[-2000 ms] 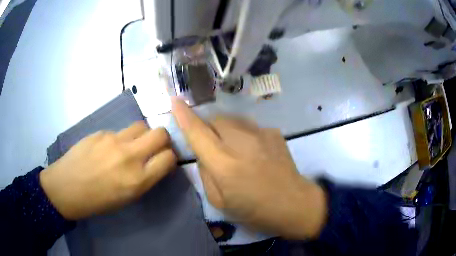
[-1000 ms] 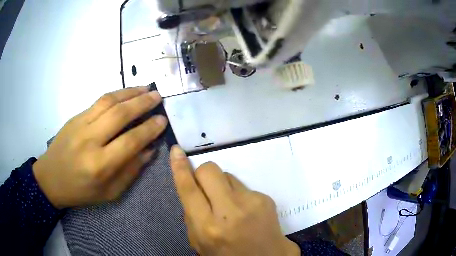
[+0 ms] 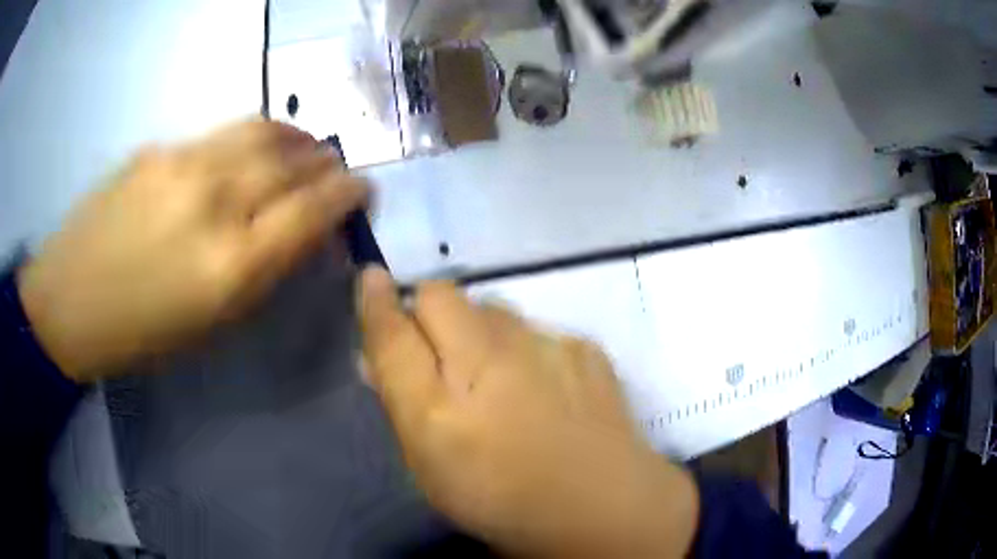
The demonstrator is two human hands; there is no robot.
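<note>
The grey cut panel [image 3: 262,404] lies on the sewing table at the lower left, blurred. The dark strip [image 3: 362,242] runs along its right edge and shows between my hands. My left hand [image 3: 191,235] is over the panel's upper end, its fingertips pinching the strip. My right hand [image 3: 503,404] is below and to the right, its thumb and index finger at the strip's lower visible part. The cloth under both hands is partly hidden. The sewing machine's head [image 3: 645,33] is at the top, its needle area blurred. The shiny slide plate [image 3: 466,94] is beyond the hands.
A white ribbed wheel [image 3: 684,109] stands on the machine bed. The table's front part [image 3: 765,317] has ruler marks. A yellow parts tray [image 3: 960,273] is at the right edge. A white surface with a small cable [image 3: 840,491] is below right.
Against the machine, the hands hold nearly the same place as one second ago, with the left fingers bunched closer. The machine bed sits higher in view. Earlier, my right hand was nearer the needle area.
</note>
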